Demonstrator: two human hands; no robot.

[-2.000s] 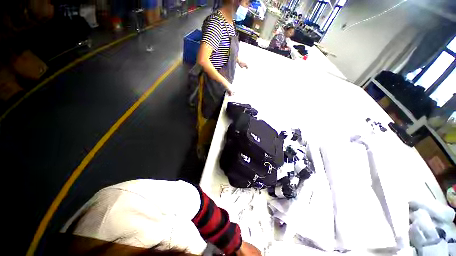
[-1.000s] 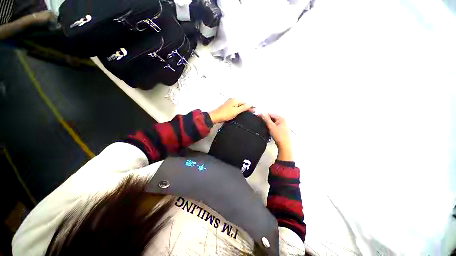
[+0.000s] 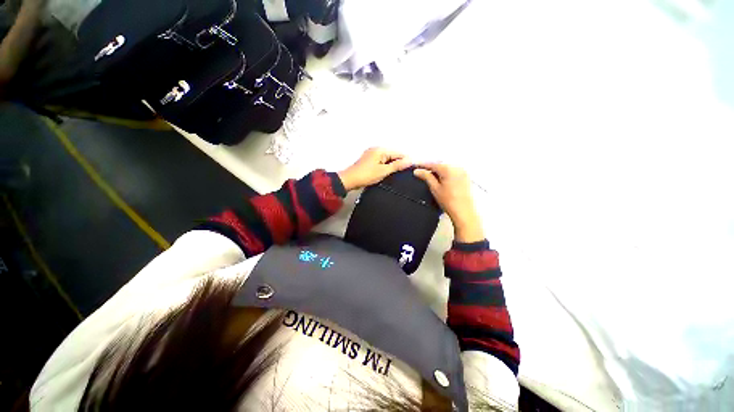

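A small black pouch [image 3: 393, 221] lies on the white table in front of my apron, with a white logo near its lower right corner and a thin zipper line across its upper part. My left hand [image 3: 377, 167] holds the far edge at its left. My right hand [image 3: 449, 187] grips the same edge at its right, fingers bent over it. The fingertips of both hands nearly meet. The zipper puller cannot be made out.
A stack of black bags [image 3: 201, 68] with white logos and metal pullers stands at upper left. Small white packets [image 3: 302, 121] lie beside it. Black bundles with white bands [image 3: 321, 30] and crumpled sheets [image 3: 386, 36] lie behind. A blurred arm shows at the far upper left.
The view has swung from along the table down to the pouch. In the last second, both hands stay on the pouch's far edge, and my right fingers have moved inward along it.
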